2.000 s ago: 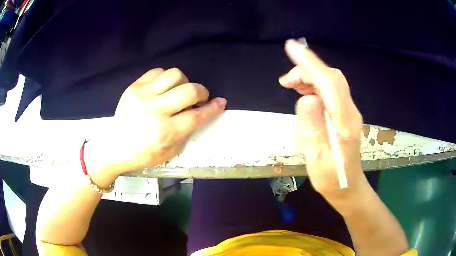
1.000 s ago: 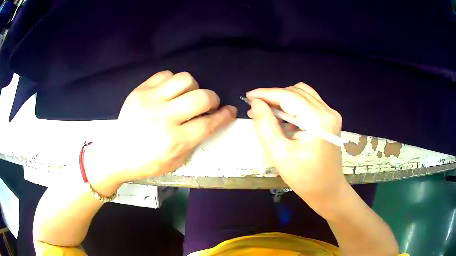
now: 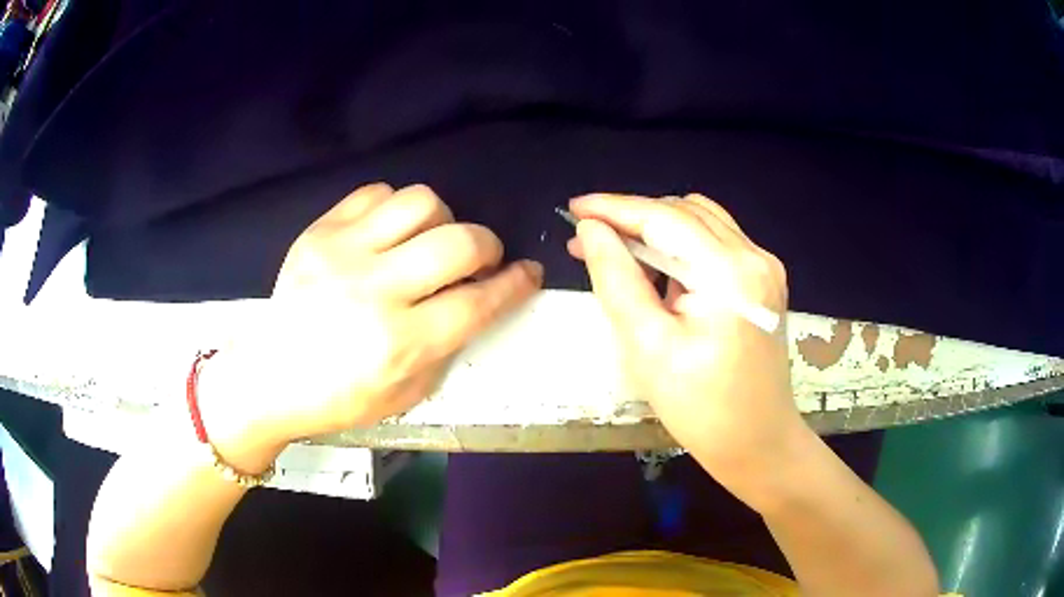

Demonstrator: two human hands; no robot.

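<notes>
A dark navy-purple garment panel (image 3: 350,152) lies over the table, its near edge along the white tabletop. My left hand (image 3: 397,303) rests on this edge, fingers curled, thumb and index tips together at the cloth's edge; whether cloth is pinched between them is hidden. My right hand (image 3: 700,315) holds a white marking pen (image 3: 761,315) between thumb and index finger, its tip pointing up-left at the cloth, just right of my left fingertips. Whether the tip touches the cloth is unclear. A tiny pale mark (image 3: 543,237) shows on the cloth between the hands.
The white table (image 3: 175,338) has chipped brown patches at the right and small dark ticks along its worn near edge. A pale drawer or box (image 3: 333,471) is under its left part. Green floor (image 3: 968,501) shows at the lower right. Small coloured items are cut off at the upper left.
My right hand has come down and left from a raised pose, the pen now turned with its tip to the cloth. A pale mark now shows. My left hand stays at the edge.
</notes>
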